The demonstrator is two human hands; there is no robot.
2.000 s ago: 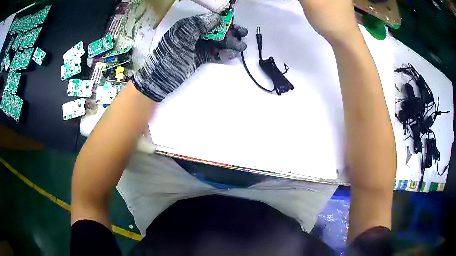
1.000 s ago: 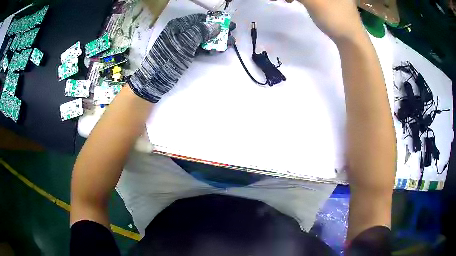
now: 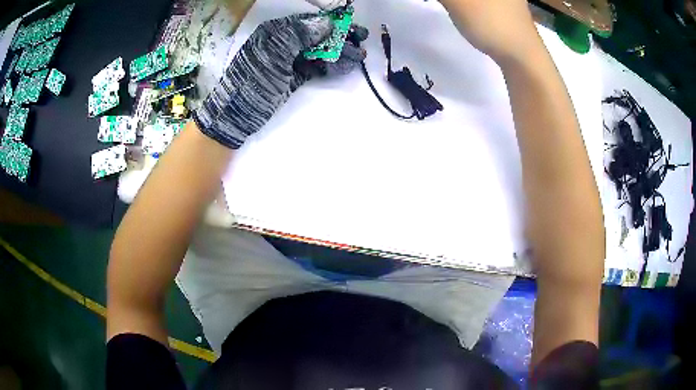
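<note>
My left hand (image 3: 294, 61), in a grey-black knit glove, holds a small green circuit board (image 3: 336, 41) near the top edge. A black cord (image 3: 413, 94) with a tied bundle lies on the white sheet, its barrel plug pointing up; its other end runs to my left hand, where the fingers hide it. A dark thin tip (image 3: 340, 11) shows at the board's upper end. My right hand (image 3: 477, 17) is bare and mostly cut off by the top edge; its fingers are out of the picture.
More green boards (image 3: 116, 129) lie at left on the black surface and in a pile by the white sheet (image 3: 366, 183). A tangle of black cords (image 3: 637, 164) lies at far right. A green disc (image 3: 574, 38) is at top right. A blue bin (image 3: 641, 327) is below the bench.
The board in my left hand has tilted, its pale face showing less than a second ago. The cord bundle has shifted slightly. My right hand has moved slightly up and left.
</note>
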